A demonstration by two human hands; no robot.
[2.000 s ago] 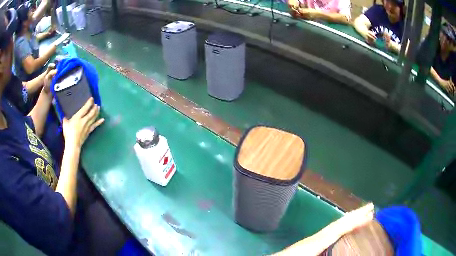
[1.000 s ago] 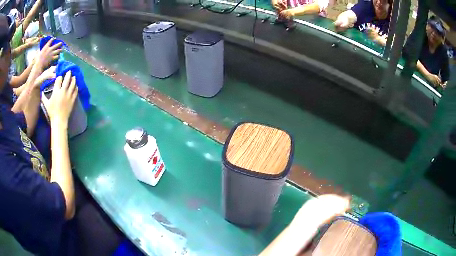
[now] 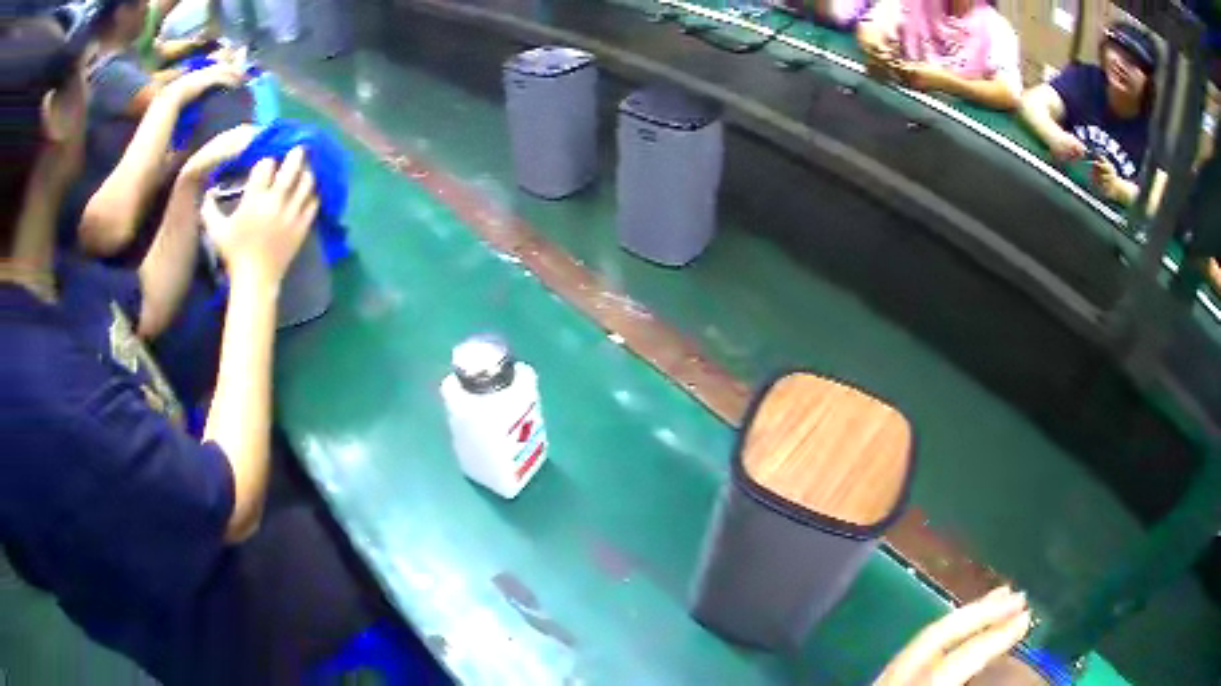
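Observation:
My left hand (image 3: pixel 957 646) is at the bottom right, cut off by the lower edge, its fingers straight and close together. A sliver of a speaker's rim and a bit of blue cloth (image 3: pixel 1058 662) show beside its fingers; whether the hand grips the speaker is hidden. My right hand is out of the picture. A grey speaker unit (image 3: pixel 783 570) with a wood-grain top (image 3: pixel 828 450) and black rim stands upright on the green bench, left of my left hand. A white solvent bottle (image 3: pixel 498 436) with a silver-dark cap stands further left.
Two grey speakers (image 3: pixel 552 127) (image 3: pixel 668 188) stand on the dark green conveyor beyond the brown edging (image 3: pixel 589 298). At left, a neighbouring worker (image 3: pixel 107 442) has hands and a blue cloth (image 3: pixel 315 168) on a speaker. Other people sit across the line at top right.
The view has shifted, so bench items appear further right. The speaker by my left hand has nearly left the picture. The neighbour's speaker, tilted with its end showing earlier, is now lower and mostly covered.

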